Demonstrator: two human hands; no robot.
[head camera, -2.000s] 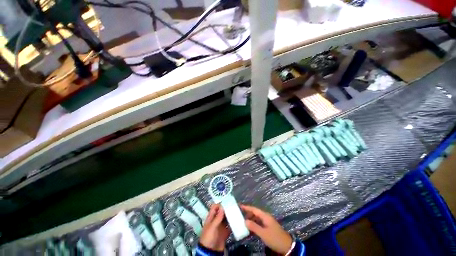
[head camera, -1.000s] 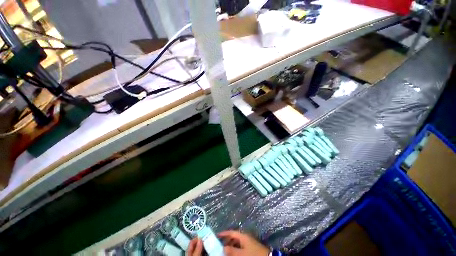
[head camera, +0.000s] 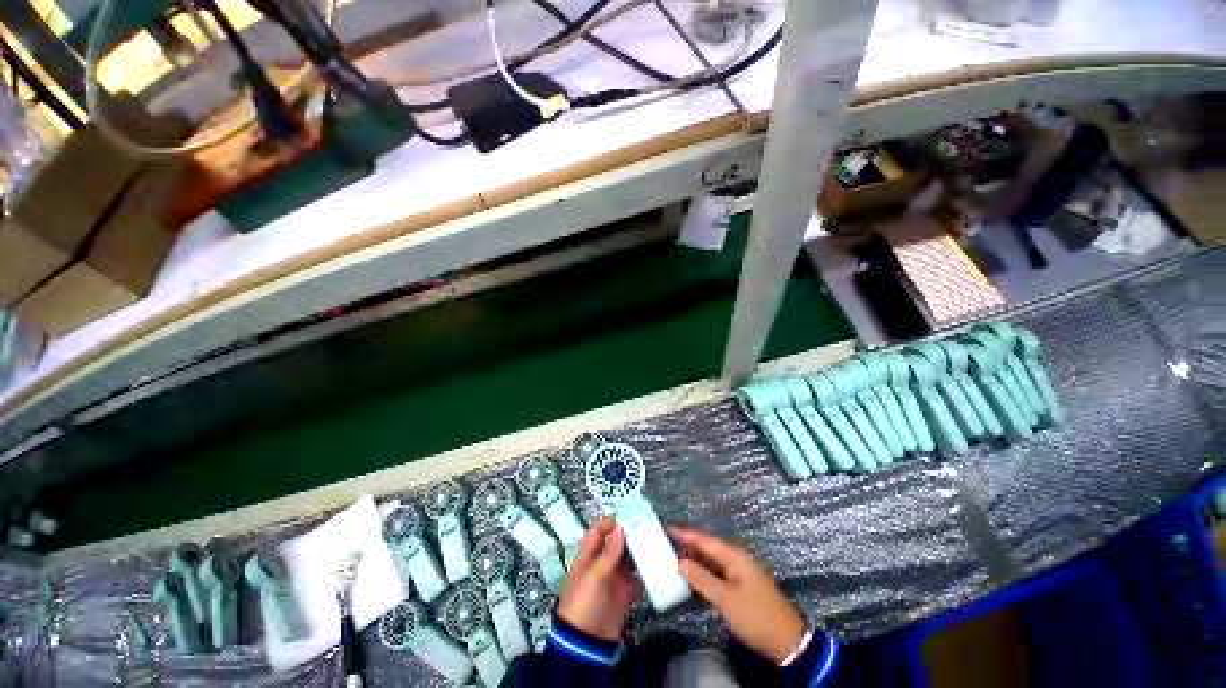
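A mint-green handheld fan (head camera: 651, 551) is held upright, its round grille facing up towards me. My left hand (head camera: 598, 581) grips the handle from the left. My right hand (head camera: 737, 586) has its fingers on the handle's right side. Several loose fans (head camera: 500, 602) lie spread just left of my hands, grilles up. A tight, slanted row of fans (head camera: 901, 403) lies at the right, near the post.
A white sheet (head camera: 370, 558) with a dark and white tool (head camera: 348, 625) lies left. A small fan group (head camera: 222, 598) is beyond it. Silvery wrap (head camera: 887, 538) covers the bench. A metal post (head camera: 793, 188) and green conveyor (head camera: 403, 390) stand behind. A blue crate (head camera: 1076, 605) is lower right.
The view has swung back left and down, showing the loose fans, white sheet and small group again. The fan is still in my hands. The row at right looks unchanged.
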